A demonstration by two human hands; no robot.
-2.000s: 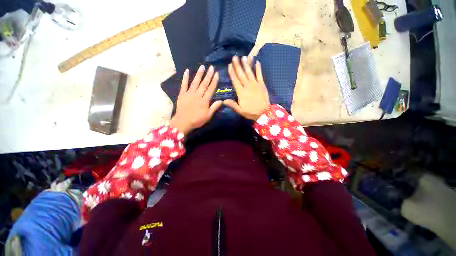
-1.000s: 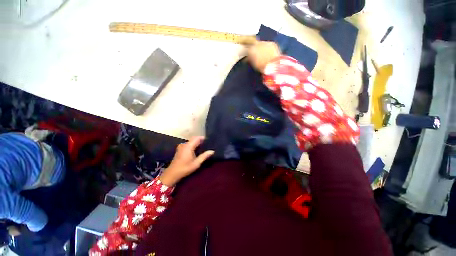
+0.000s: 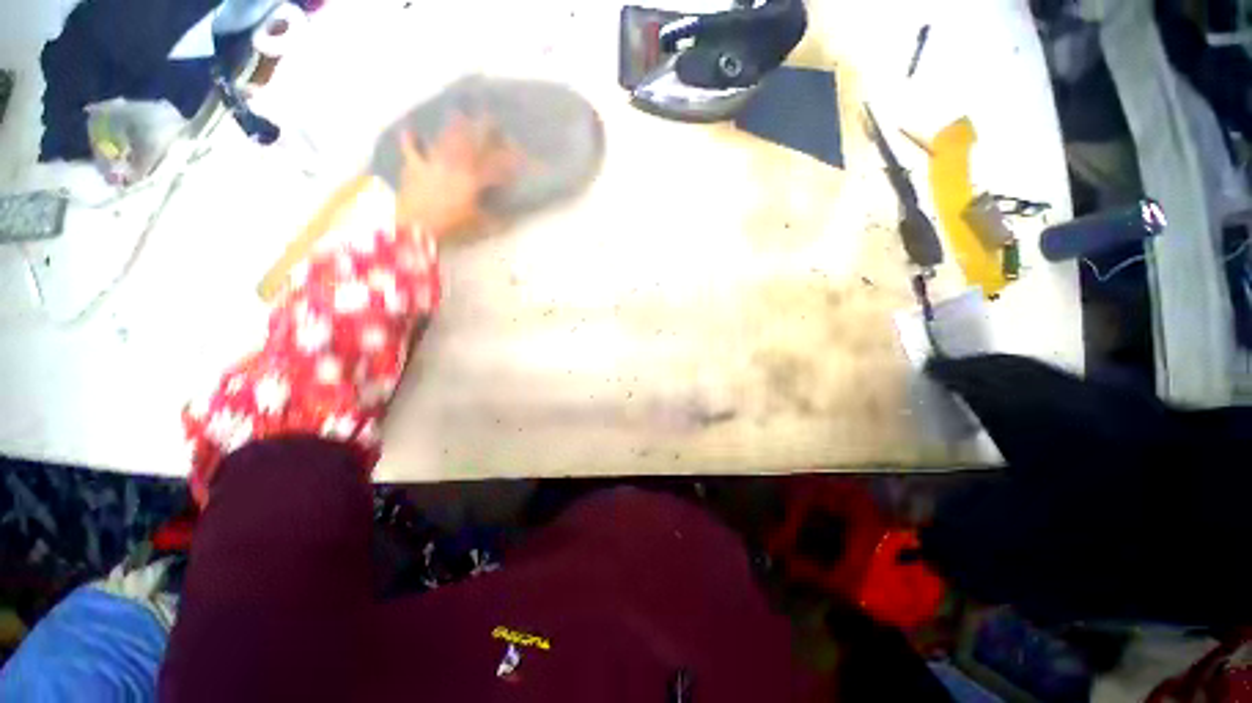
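Observation:
The grey oval pressing pad [image 3: 556, 144] lies at the upper left middle of the cream table, over one end of the wooden ruler [image 3: 313, 236]. My left hand [image 3: 460, 176] is on top of the pad with fingers spread over it; hand and pad are both blurred. A dark cloth or garment piece [image 3: 1098, 467] hangs over the table's front right edge and covers part of the gridded pad [image 3: 954, 327]. My right hand is not visible; only a bit of red floral sleeve shows at the lower right corner.
The iron [image 3: 721, 62] stands at the back beside a dark cloth scrap [image 3: 799, 117]. Dark shears [image 3: 909, 206] and a yellow piece [image 3: 961, 206] lie at right. A dark cylinder [image 3: 1098, 236] is at the right edge. Dark fabric [image 3: 117, 62] and a plastic bag [image 3: 131, 137] lie upper left.
The dark garment has moved from in front of me to the far right. My left hand has moved up onto the grey pad, which now shows. My right hand has gone out of sight.

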